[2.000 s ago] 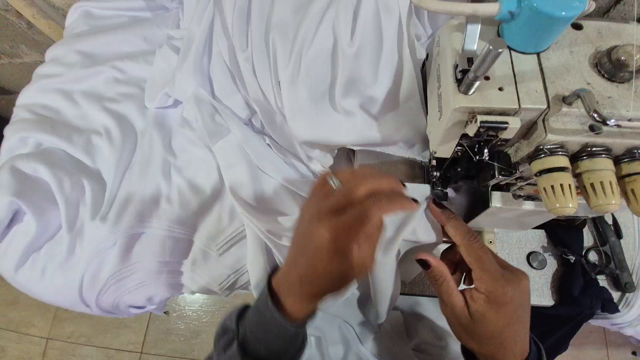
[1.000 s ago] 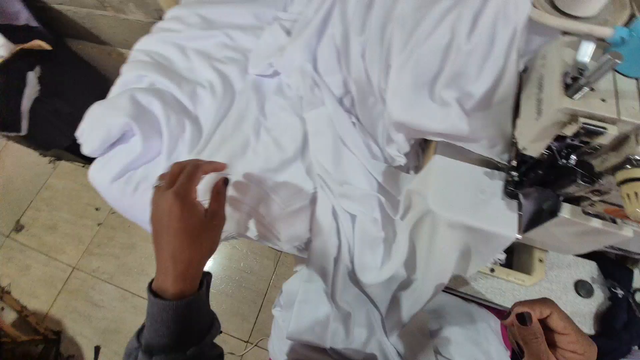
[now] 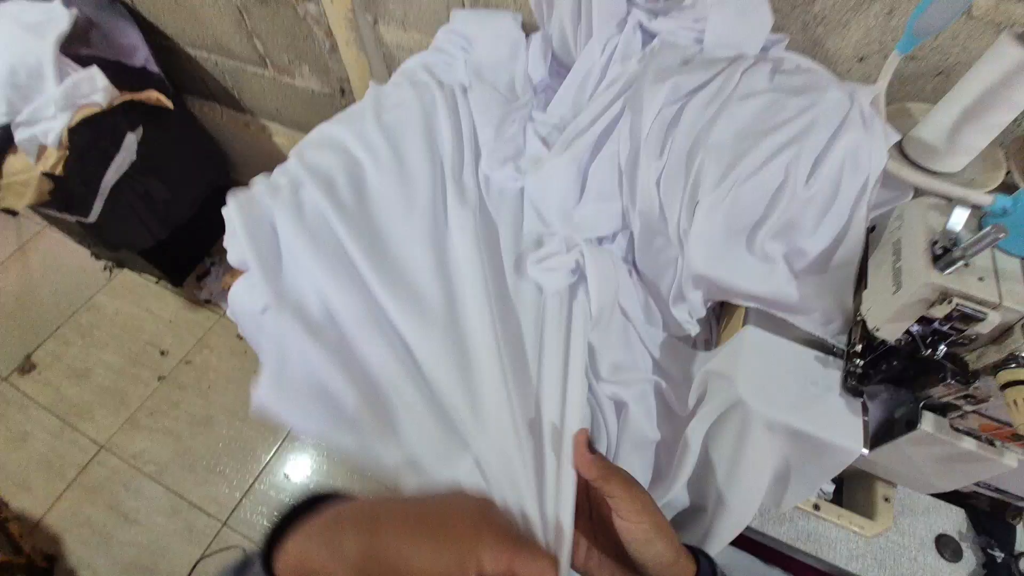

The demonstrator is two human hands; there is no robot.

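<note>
A large heap of white knit fabric (image 3: 400, 264) fills the middle of the view, with gathered folds running down toward both hands. My left hand (image 3: 424, 532), blurred at the bottom edge, is closed on the lower end of these folds. Beside it, my right hand (image 3: 620, 512) holds the same folded edge, its thumb up along the cloth and its fingers partly hidden. Another stretch of white fabric (image 3: 784, 400) lies at the needle area of the overlock sewing machine (image 3: 920, 280) on the right.
A white thread cone (image 3: 976, 104) stands at the upper right beside a light blue machine part (image 3: 1008, 224). Dark cloth and scraps (image 3: 152, 184) are piled at the left by a block wall (image 3: 272, 48). Tiled floor (image 3: 144, 416) shows at lower left, the machine's worktable (image 3: 912, 528) at lower right.
The hands have gone from the machine's needle area to the heap's gathered folds. My left hand, apart from the cloth's surface or lightly over it a second ago, now grips it. The view has swung left.
</note>
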